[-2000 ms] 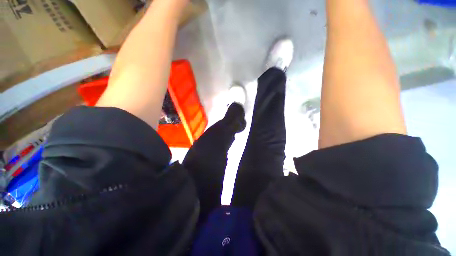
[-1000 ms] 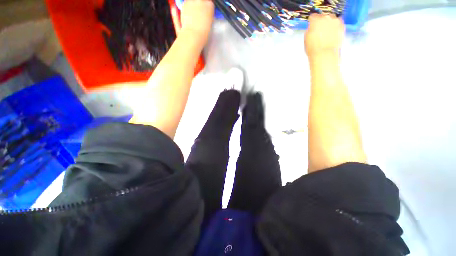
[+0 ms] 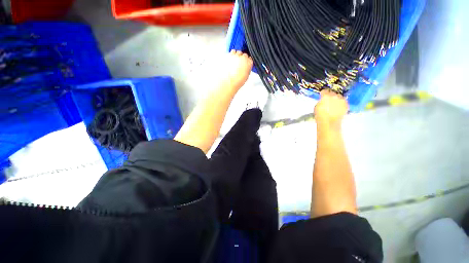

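A blue plastic tote (image 3: pixel 367 96) is held in front of me at the top right, its far part cut off by the picture's edge. It is filled with long black cables (image 3: pixel 288 38), curved round, with gold and whitish tips bunched at the near side. My left hand (image 3: pixel 237 68) grips the tote's left near corner. My right hand (image 3: pixel 330 104) grips the near rim below the cable tips. The fingers of both hands are partly hidden.
A blue bin (image 3: pixel 162 97) with coiled black cables stands on the floor at the left. More blue totes (image 3: pixel 85 49) with dark cables are at the far left. A red bin (image 3: pixel 175 15) is at the top. Yellow-black tape (image 3: pixel 396 100) marks the floor. A pale rounded object (image 3: pixel 445 241) is at the lower right.
The tote of cables, mostly out of view a second ago, now shows much more, nearer to me. The red bin has shifted up in view, and blue bins and floor tape have come into view.
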